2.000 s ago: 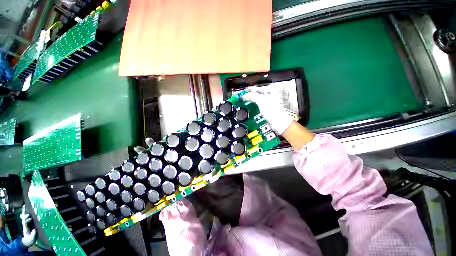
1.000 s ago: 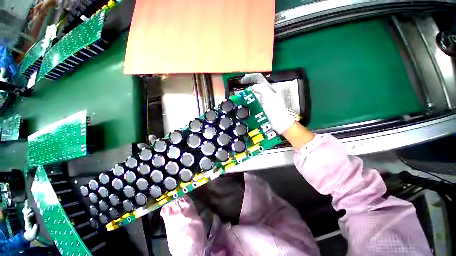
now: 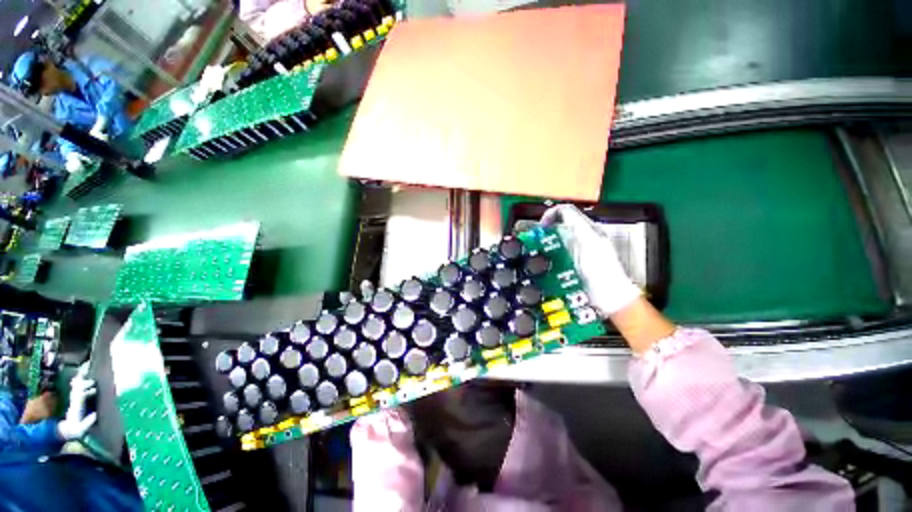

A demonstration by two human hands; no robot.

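A long green capacitor board [image 3: 395,340] lies slanted in front of me, component side up, packed with black cylinders with grey round tops. Yellow blocks line its near edge. My right hand [image 3: 592,262], in a white glove, grips the board's right end, fingers over its far corner. My left hand is hidden under the board; only its pink sleeve shows below the near edge.
A red-orange panel [image 3: 490,100] stands beyond the board. A black tray [image 3: 655,255] with papers lies behind my right hand, beside the metal rail [image 3: 740,350]. Other green boards [image 3: 185,265] rest at left. Coworkers in blue are at left.
The view has swung left, so the scene sits further right and lower. The board is still held by my right hand and looks slightly flatter in angle. More of the coworkers at left shows.
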